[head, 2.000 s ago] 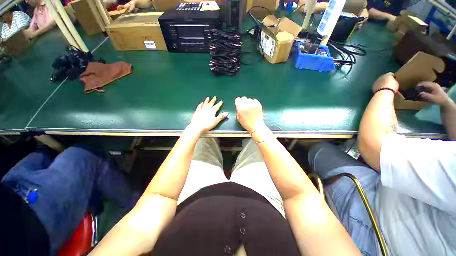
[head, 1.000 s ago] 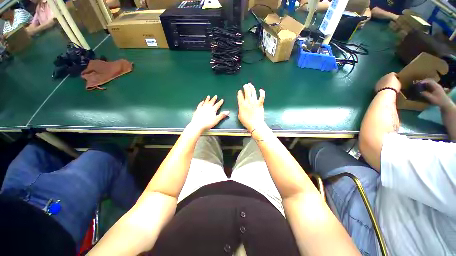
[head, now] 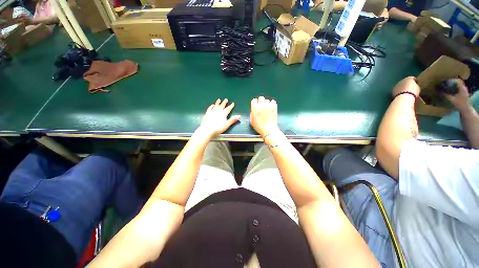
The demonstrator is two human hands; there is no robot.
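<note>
My left hand (head: 218,118) rests flat on the green bench (head: 173,99) near its front edge, fingers apart, holding nothing. My right hand (head: 264,115) rests beside it on the bench, a small gap between them, its fingers curled closed with nothing seen in them. The cable bundle pile (head: 237,51), black with shiny tips, lies beyond my hands at mid-table, touched by neither hand.
Behind stand a brown carton (head: 144,32), a black device carton (head: 197,27), an open carton (head: 291,42) and a blue parts bin (head: 332,59). At left lie a brown pouch (head: 109,73) and black cables (head: 75,62). At right a person handles a mailer box (head: 435,78); another sits left.
My right hand was closed, then spread open, and now its fingers are curled again. My left hand has stayed in place. The person at right has lifted a black item in the mailer box.
</note>
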